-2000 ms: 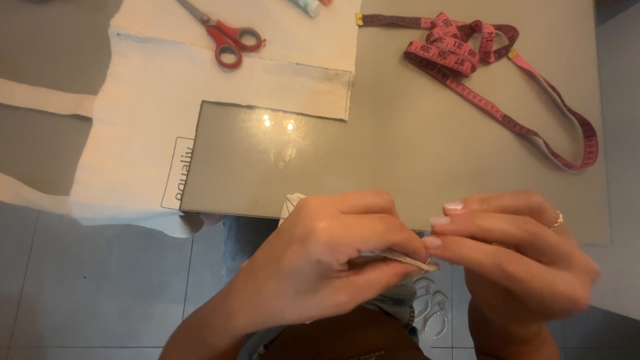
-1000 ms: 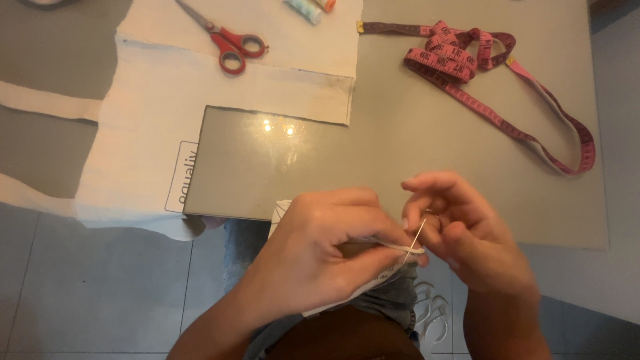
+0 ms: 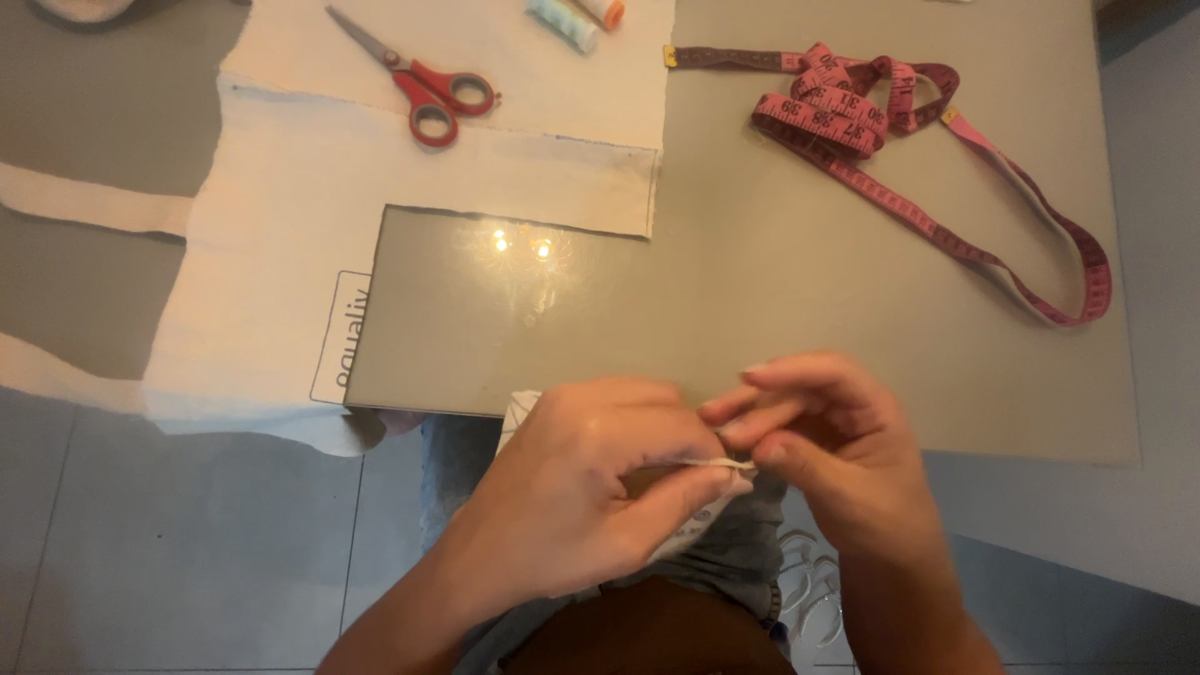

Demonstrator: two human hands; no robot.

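My left hand [image 3: 600, 487] pinches a folded piece of white cloth [image 3: 698, 525] between thumb and fingers, over my lap below the table's near edge. Part of the cloth shows beyond the knuckles; the rest is hidden under the hand. Close on its right, my right hand [image 3: 825, 431] has thumb and fingertips bent together at the cloth's edge. Something small and dark shows at those fingertips, too blurred to make out; a needle cannot be clearly seen.
On the glossy table [image 3: 750, 328] lie a large white cloth [image 3: 281, 187] with straps, red-handled scissors [image 3: 436, 98], thread spools [image 3: 562, 23] and a pink measuring tape [image 3: 872, 183]. The table's near edge runs just behind my hands. Tiled floor [image 3: 187, 525] shows below.
One second ago a needle showed between my right fingers, across the cloth's edge; now it is not clearly visible. My right hand's fingers have closed in nearer to the cloth. My left hand keeps its hold.
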